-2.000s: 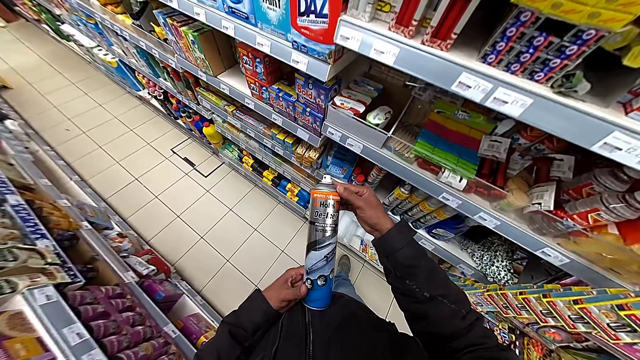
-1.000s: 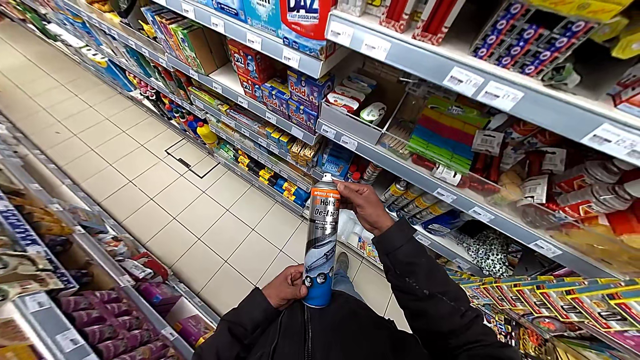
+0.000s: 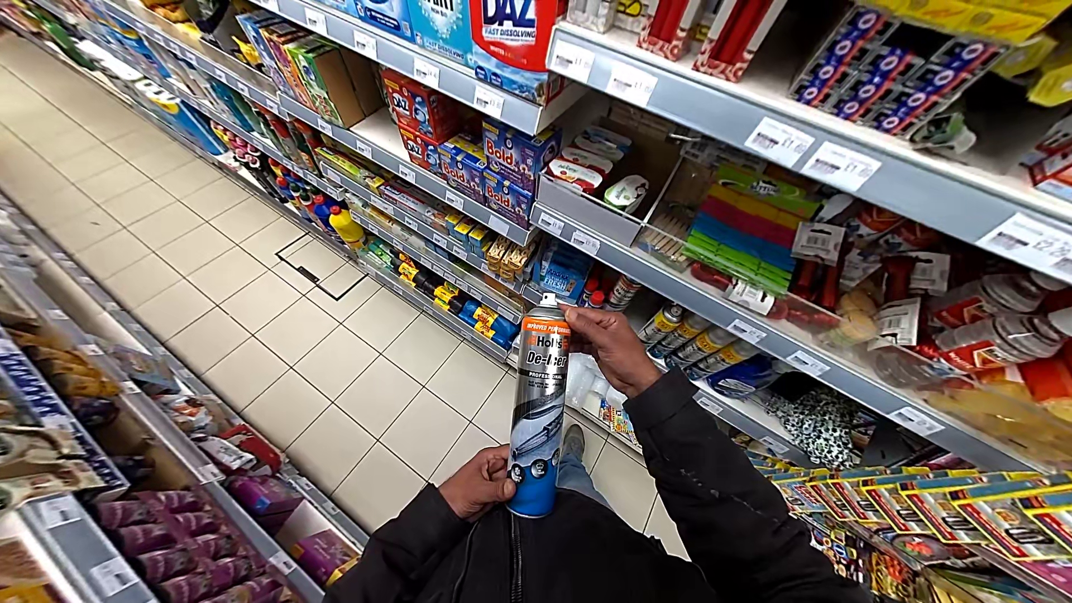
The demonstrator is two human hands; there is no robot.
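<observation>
A Holts de-icer spray can (image 3: 538, 410), silver with an orange band at the top and a blue base, stands nearly upright in front of my jacket, its printed front toward me. My left hand (image 3: 481, 483) pinches it low at the blue base, thumb in front. Near the top, my right hand (image 3: 611, 347) holds the can's shoulder just below the white nozzle (image 3: 548, 300); part of those fingers is hidden behind the can. Both hands are on the same can.
Shelves with detergent boxes (image 3: 502, 163), colourful cloths (image 3: 749, 226) and spray cans (image 3: 687, 337) run along the right. A lower rack with purple packs (image 3: 180, 536) is at the left. Between them lies a tiled floor (image 3: 335, 394); my shoe (image 3: 574, 441) shows below.
</observation>
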